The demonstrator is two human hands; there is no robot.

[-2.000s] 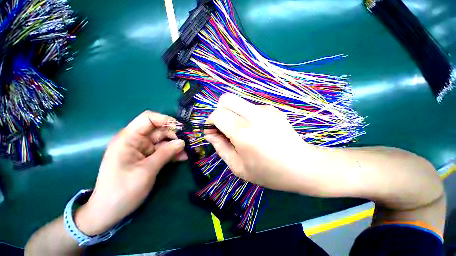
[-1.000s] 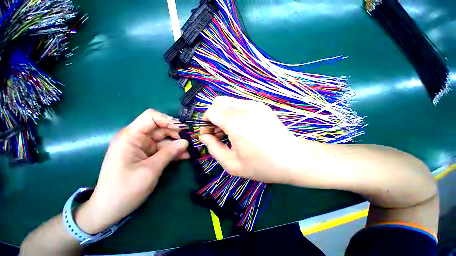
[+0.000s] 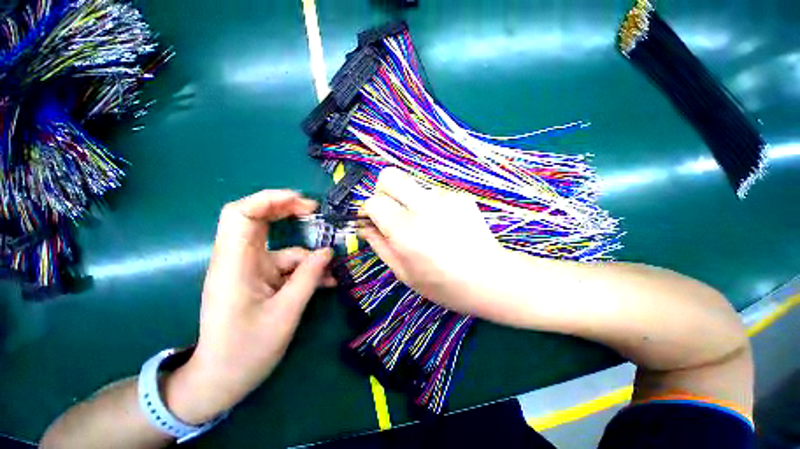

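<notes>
My left hand point(image 3: 267, 272), with a pale watch strap, is at the left side of the harness, its thumb and fingers around a small dark connector housing point(image 3: 323, 233), blurred. My right hand point(image 3: 425, 232) is just right of it, fingertips pinched near the housing; what they pinch is too small and blurred to name. The harness pigtails point(image 3: 474, 158), white, blue, red and purple, fan to the right behind and beyond my right hand. Black housings point(image 3: 351, 83) are stacked at their left roots. More coloured pigtails point(image 3: 408, 338) lie below my hands.
A bundle of black wires point(image 3: 693, 101) lies at upper right, gold-coloured at its upper end. Multicoloured harness piles point(image 3: 66, 131) lie at the left. The glossy green bench point(image 3: 202, 140) carries yellow tape point(image 3: 379, 402). Grey floor with a yellow line shows at lower right.
My left hand's fingers have spread apart around the housing, and the hand has shifted slightly right. The black bundle and harness piles sit slightly lower in view.
</notes>
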